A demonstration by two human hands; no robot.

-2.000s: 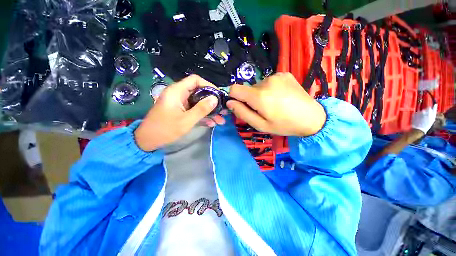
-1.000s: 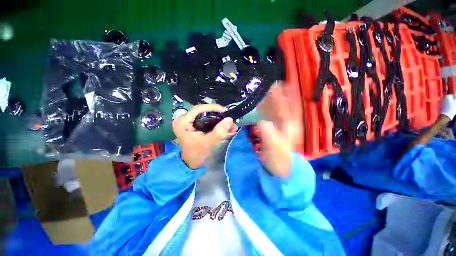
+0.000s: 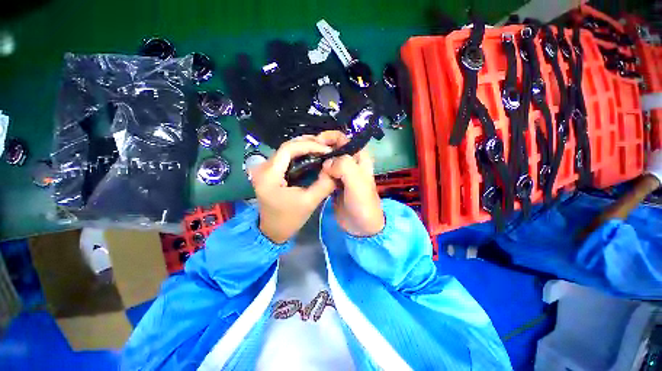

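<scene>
My left hand [image 3: 289, 190] holds a round dark watch head [image 3: 304, 169] at the bench's near edge. A black watch strap [image 3: 353, 143] extends from the head up to the right. My right hand [image 3: 353, 190] pinches the strap close to the head, and its fingertips meet those of my left hand. The joint between head and strap is hidden by the fingers. A dark heap of watch straps [image 3: 279, 90] lies just beyond my hands, with several watch heads on and around it.
A clear strap bag [image 3: 120, 145] lies left, beside a column of watch heads [image 3: 213, 135]. Stacked red watch trays [image 3: 435, 138] at right bear strapped watches. Below the bench are a cardboard box [image 3: 141, 264] and a red tray [image 3: 174, 253]. Another person's blue sleeve [image 3: 631, 239] is at right.
My right hand, blurred and apart one second ago, is now beside my left hand and pinches the strap. My left hand still holds the watch head. The view has shifted slightly.
</scene>
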